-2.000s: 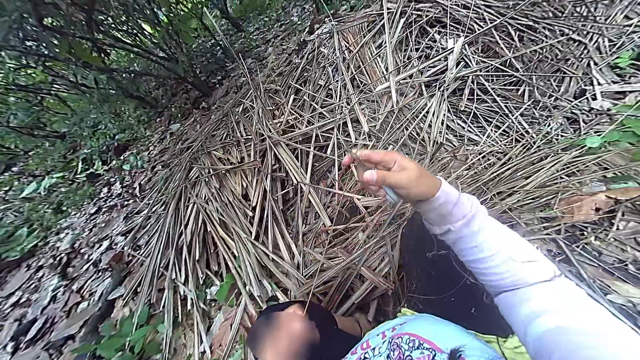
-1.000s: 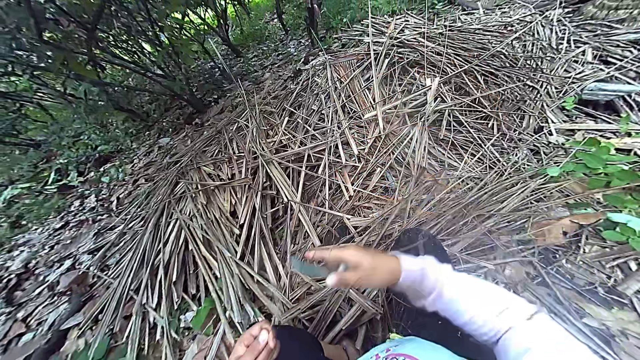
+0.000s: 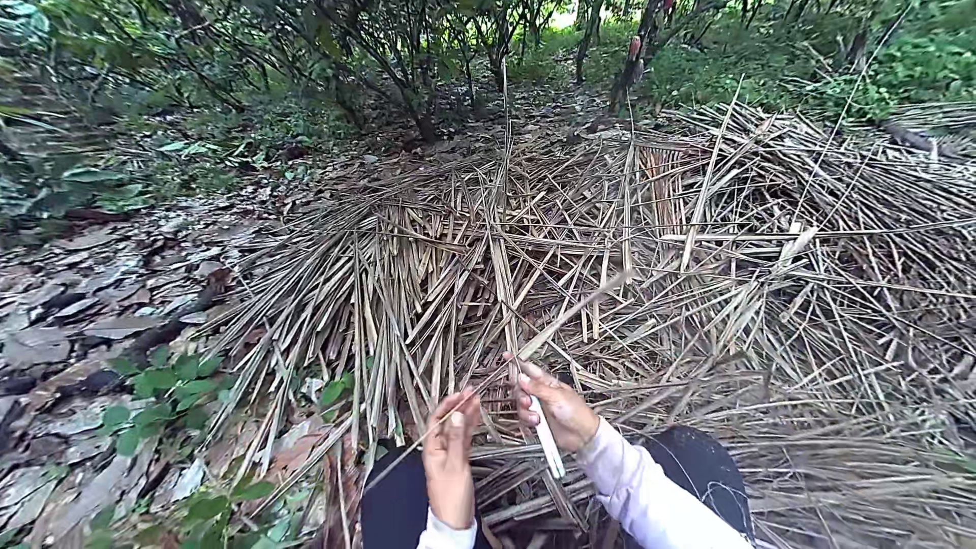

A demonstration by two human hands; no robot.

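Note:
A thin dry plant strip point(image 3: 568, 316) slants from the lower left, past both hands, to a broader, blurred upper end. My left hand point(image 3: 450, 461) is upright at the bottom centre, its thumb and fingers pinching the lower part of this strip. Just to its right, my right hand point(image 3: 558, 406) is closed around a slim white handle-like object point(image 3: 546, 442) that points down out of the fist. Its fingertips also meet the strip. Whether the white object has a blade cannot be told. Behind the hands lies a wide heap of dry stalks and strips point(image 3: 427, 267).
My knees in dark cloth point(image 3: 698, 465) frame the hands. Green low plants point(image 3: 171, 396) and fallen leaves point(image 3: 114, 328) cover the ground at left. Shrubs with thin trunks point(image 3: 415, 99) stand behind the heap, and a thin stick point(image 3: 717, 168) juts up at its right.
My left hand has come up from beside the knee and now holds the strip. My right hand, holding a flat greyish thing one second ago, is now close to the left. The view has tilted up.

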